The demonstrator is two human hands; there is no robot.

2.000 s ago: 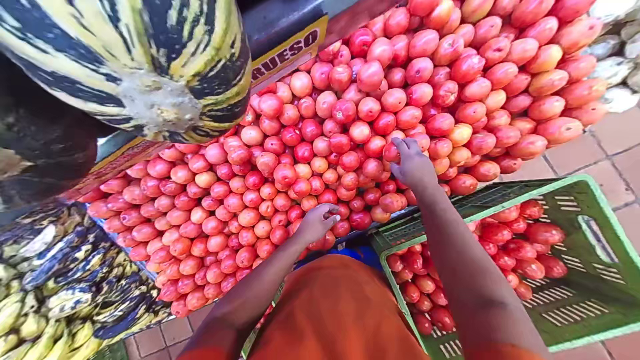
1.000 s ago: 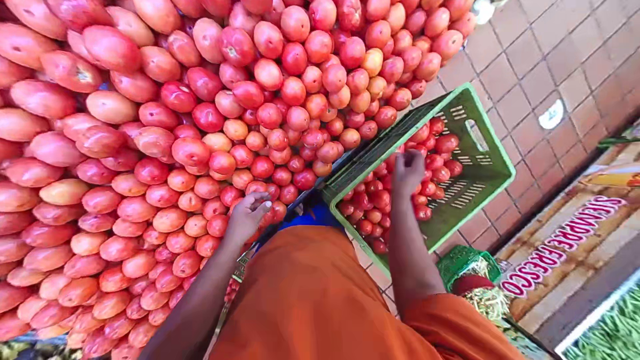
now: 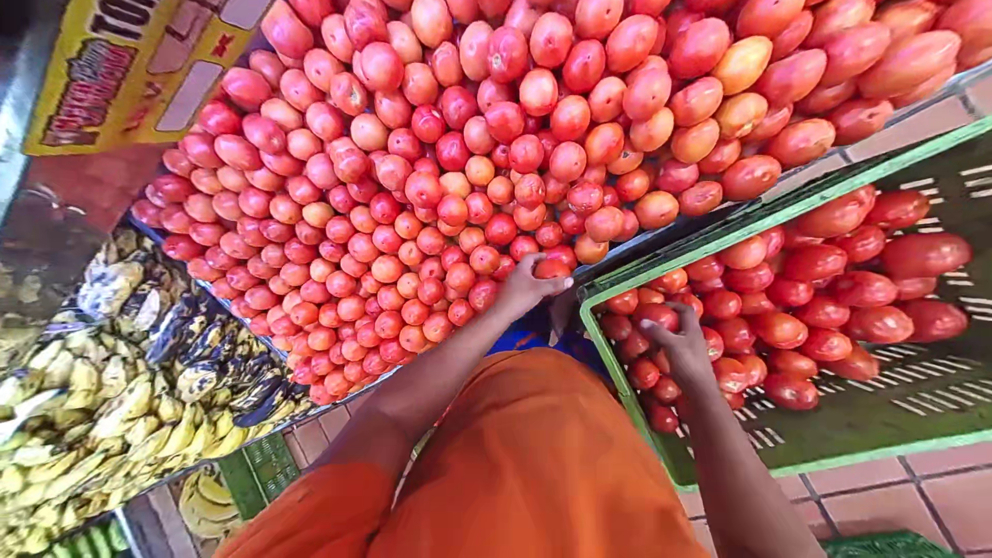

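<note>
Rows of red plum tomatoes (image 3: pixel 422 190) are heaped on a sloping display in front of me. At the heap's near edge, my left hand (image 3: pixel 535 287) has its thumb and fingers around a tomato (image 3: pixel 552 268). My right hand (image 3: pixel 682 337) reaches into a green plastic crate (image 3: pixel 837 430) at the right, its fingers at a tomato (image 3: pixel 656 315) near the crate's left side; whether it grips that tomato I cannot tell. More loose tomatoes (image 3: pixel 821 310) lie in the crate, on its slotted side.
Plantains and bananas (image 3: pixel 116 411) fill a neighbouring display at the lower left. A yellow sign with writing (image 3: pixel 132 70) hangs at the upper left. Below are red floor tiles (image 3: pixel 876 504), a green crate (image 3: pixel 267 465) by some bananas (image 3: pixel 208 500), and a green object (image 3: pixel 887 545) at the bottom right.
The view has swung back from the right, where it pointed a second ago. My right hand was on the display heap two seconds ago and is now in the crate.
</note>
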